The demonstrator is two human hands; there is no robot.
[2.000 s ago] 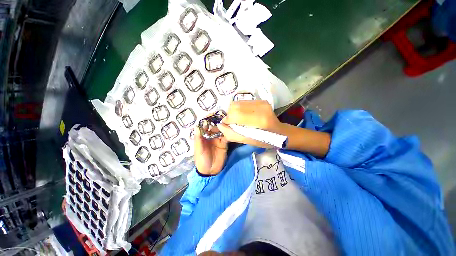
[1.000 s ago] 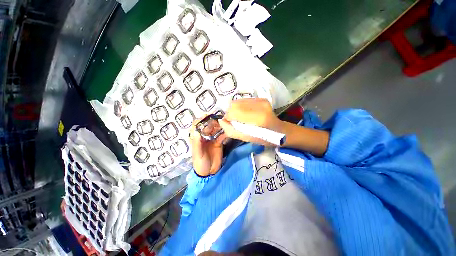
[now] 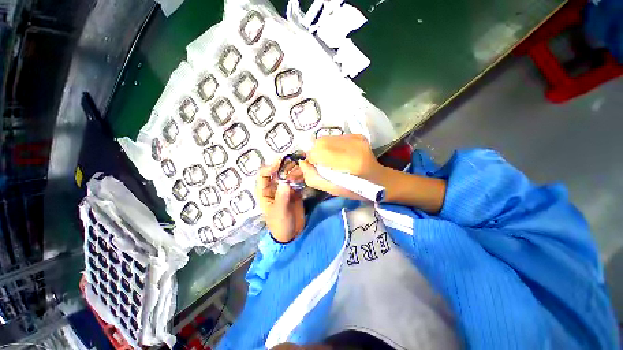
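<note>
My left hand (image 3: 281,210) holds a dark rounded-square metal frame (image 3: 289,168) by its rim in the fingertips. My right hand (image 3: 347,158) grips a thick white marker pen (image 3: 350,183); its tip end is at the frame, partly hidden by my fingers, so contact cannot be told. Both hands are over the near edge of a white parts tray (image 3: 205,156) with rows of similar frames, such as one frame (image 3: 305,114) just beyond my right hand.
Narrow white paper strips and squares (image 3: 339,27) lie beside the tray on the green bench (image 3: 423,51). A second white tray (image 3: 102,280) with dark-looking pockets sits on a red crate (image 3: 102,321) at the left. A red stool (image 3: 557,68) stands at the upper right.
The frame has turned and tilted in my left fingers, and the left thumb has shifted. The marker has tilted slightly with my right hand. The whole view has shifted a little.
</note>
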